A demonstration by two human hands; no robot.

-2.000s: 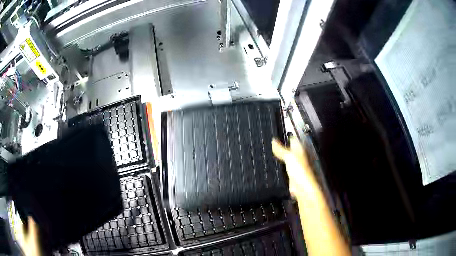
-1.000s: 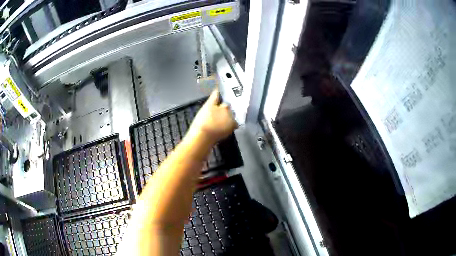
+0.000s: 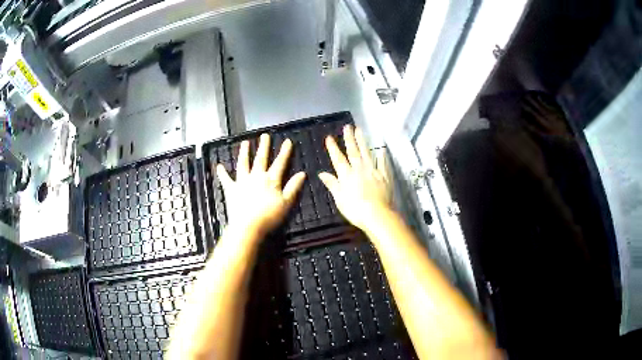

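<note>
A black component tray (image 3: 310, 207) lies on the metal deck in front of me. My left hand (image 3: 260, 188) rests flat on its left part with fingers spread. My right hand (image 3: 357, 181) rests on its right part, also with fingers spread. Neither hand grips anything. Another black tray (image 3: 338, 302) lies nearer to me, partly hidden by my forearms. A third tray (image 3: 141, 211) with pale marks in its grid lies to the left, beside the one under my hands.
More trays lie at the lower left (image 3: 144, 309) and far left (image 3: 62, 309). The bare metal deck (image 3: 274, 77) lies beyond the trays. A machine part with yellow labels (image 3: 32, 88) stands at left. A white door frame (image 3: 464, 70) and dark window (image 3: 535, 232) are at right.
One second ago only one arm reached over the tray, its hand near the back right corner. Now both hands lie spread on the tray. The dark tray held up at left earlier is gone from there.
</note>
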